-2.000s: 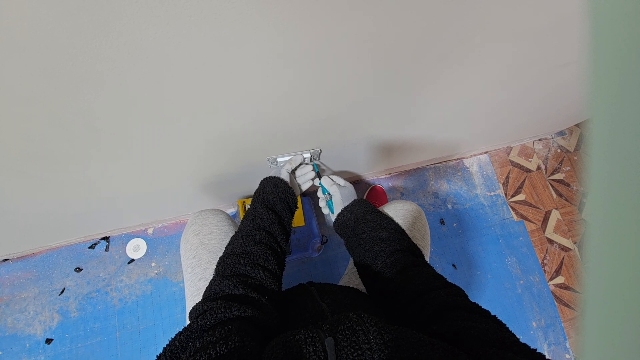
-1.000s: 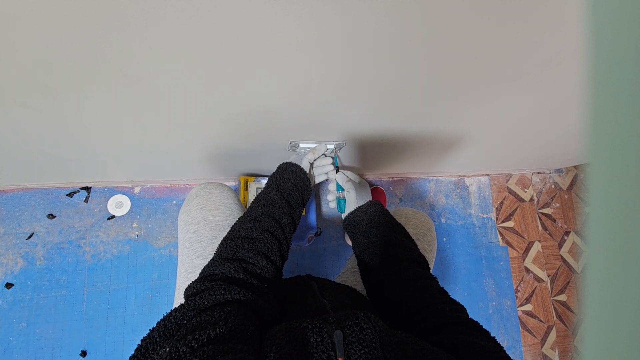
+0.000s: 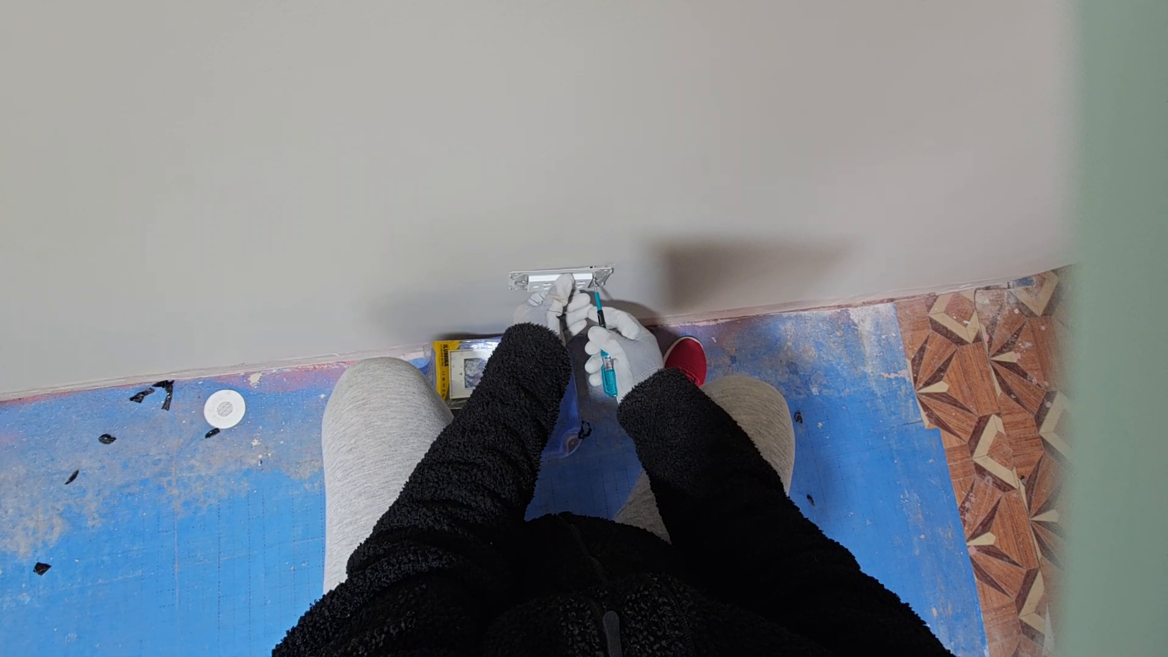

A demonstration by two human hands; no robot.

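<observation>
A metal mounting frame of a wall socket or switch [image 3: 561,277] sits low on the grey wall. My left hand [image 3: 553,306], in a white glove, is at the frame's lower edge with its fingers bent; whether they grip anything is hidden. In my right hand [image 3: 628,349], also gloved in white, is a screwdriver with a teal handle [image 3: 609,374]. Its shaft points up to the right end of the frame, where the tip seems to meet it. Both hands are close together.
Between my knees lie a yellow-and-clear package [image 3: 443,370] and blue plastic. A white round disc [image 3: 224,409] and black scraps [image 3: 167,394] lie on the blue floor covering [image 3: 246,538] at left. Patterned wood-look flooring [image 3: 990,383] and a blurred green edge [image 3: 1118,328] are at right.
The screwdriver has stayed in my right hand near the right end of the frame, and my left hand has stayed beside it. The view has tilted slightly.
</observation>
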